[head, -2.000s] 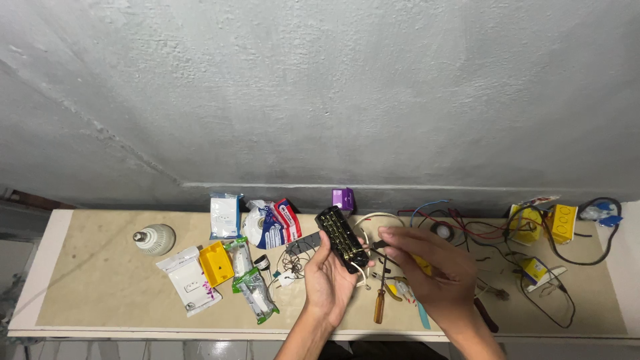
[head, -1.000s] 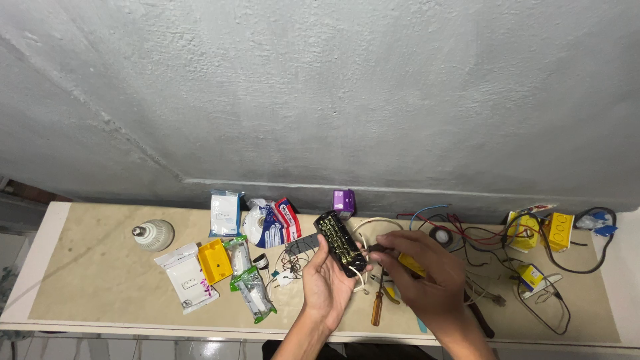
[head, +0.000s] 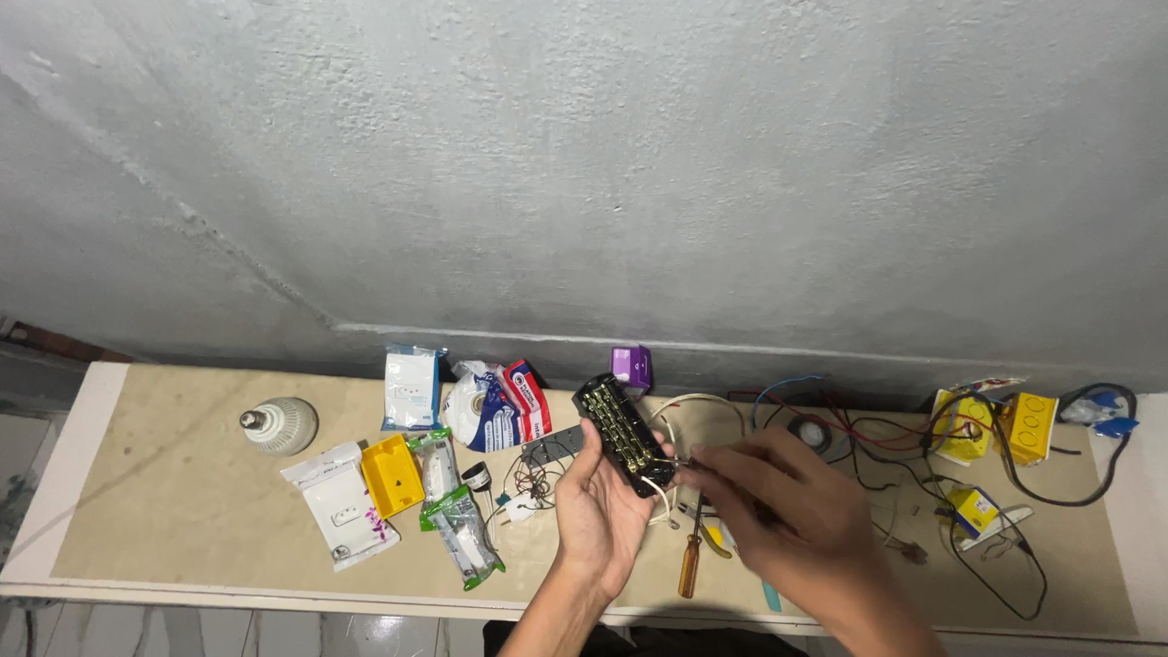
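My left hand (head: 602, 511) holds up the opened black housing of a power strip (head: 620, 433), its inner side with rows of brass contact strips facing me. White wires (head: 659, 493) enter the housing at its lower right end. At that same end my right hand (head: 776, 511) has its thumb and fingers pinched together; a small dark tool or part seems to be between them, but I cannot tell which. Below the hands, a screwdriver with an amber handle (head: 690, 566) lies on the table, beside yellow-handled pliers (head: 716, 542) partly hidden by my right hand.
Left on the table (head: 182, 493) are a light bulb (head: 278, 426), a yellow box (head: 392, 476) and packaged sockets (head: 347, 511). A purple box (head: 630, 367) stands by the wall. To the right lie tangled wires (head: 853, 429), a roll of tape (head: 809, 432) and yellow boxes (head: 1024, 429).
My right hand has come closer to the wired end of the black housing since two seconds ago. My left hand keeps holding the housing in about the same place.
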